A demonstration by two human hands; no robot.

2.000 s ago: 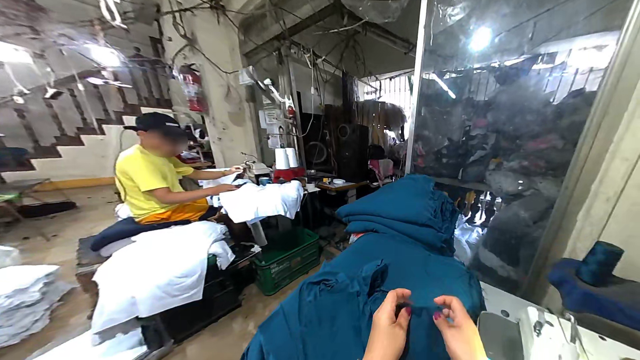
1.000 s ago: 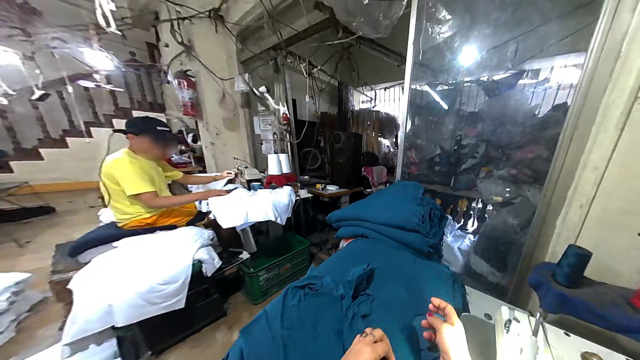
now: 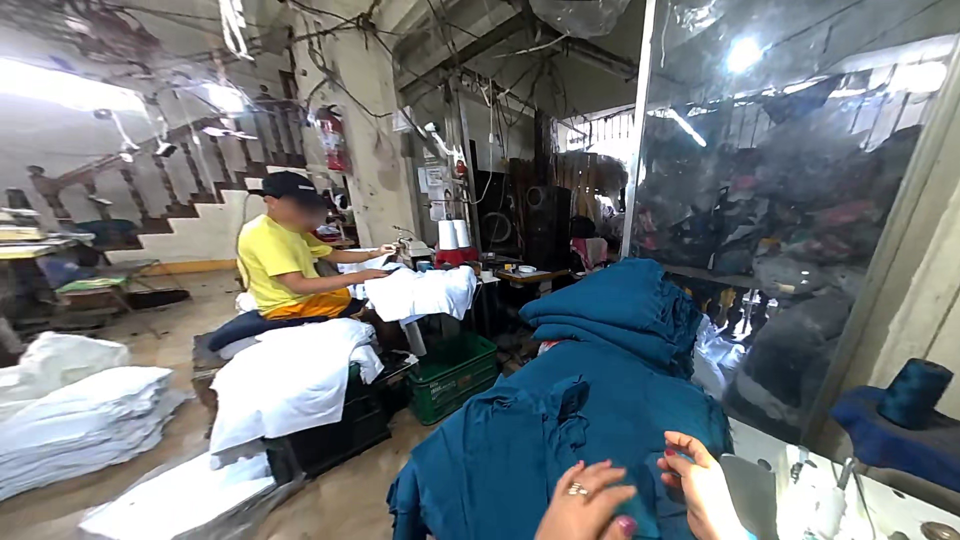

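Note:
Teal fabric pieces lie spread in front of me, and a folded teal stack rests at their far end. Over the near part of this cloth is my left hand, with a ring on one finger, its fingers apart and nothing seen in them. My right hand is just to the right, palm turned inward, fingers loosely curled and apart from the left hand. Whether either hand touches the cloth is unclear. Close by my right hand stands a white sewing machine, partly cut off by the frame's lower edge.
A person in a yellow shirt sits at another sewing machine with white cloth. A green plastic crate stands on the floor. White fabric stacks lie at left. A dark teal thread cone and a glass panel are at right.
The left hand was raised over the cloth, went lower in the view, and now shows more fully again. The right hand's fingers have shifted their pose. The teal stack looks unchanged.

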